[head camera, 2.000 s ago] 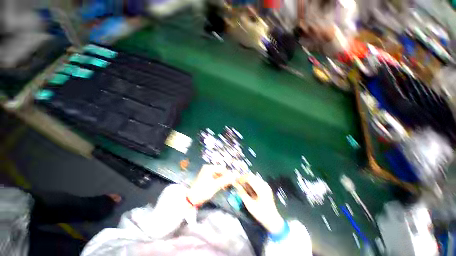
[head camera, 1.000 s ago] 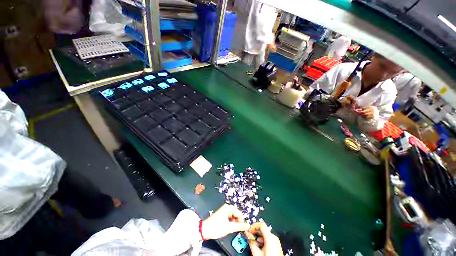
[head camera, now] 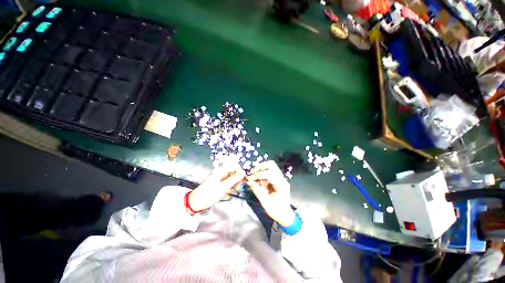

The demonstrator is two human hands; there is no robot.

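Observation:
My left hand (head camera: 224,181), with a red band at the wrist, and my right hand (head camera: 271,190), with a blue band, meet at the fingertips over the bench's front edge. Their fingers are pinched together on something too small to make out. A small light-blue piece (head camera: 244,187) shows partly between and below the hands; the fingers hide the rest. A pile of small white and dark pieces (head camera: 224,132) lies just beyond the hands. A dark fine pile (head camera: 293,161) and a scatter of small white parts (head camera: 323,161) lie to its right.
Black compartment trays (head camera: 94,72) with some teal pieces stand at left, beside a cream card (head camera: 160,124) and a brown round piece (head camera: 174,151). At right are a blue stick (head camera: 364,192), a thin tool (head camera: 374,173), a white box (head camera: 423,204), a wood-edged holder (head camera: 383,99) and a clear bag (head camera: 451,119).
The view has swung down and to the right, bringing the white box and blue stick into view. The person across the bench is out of view. My hands stay together at the fingertips.

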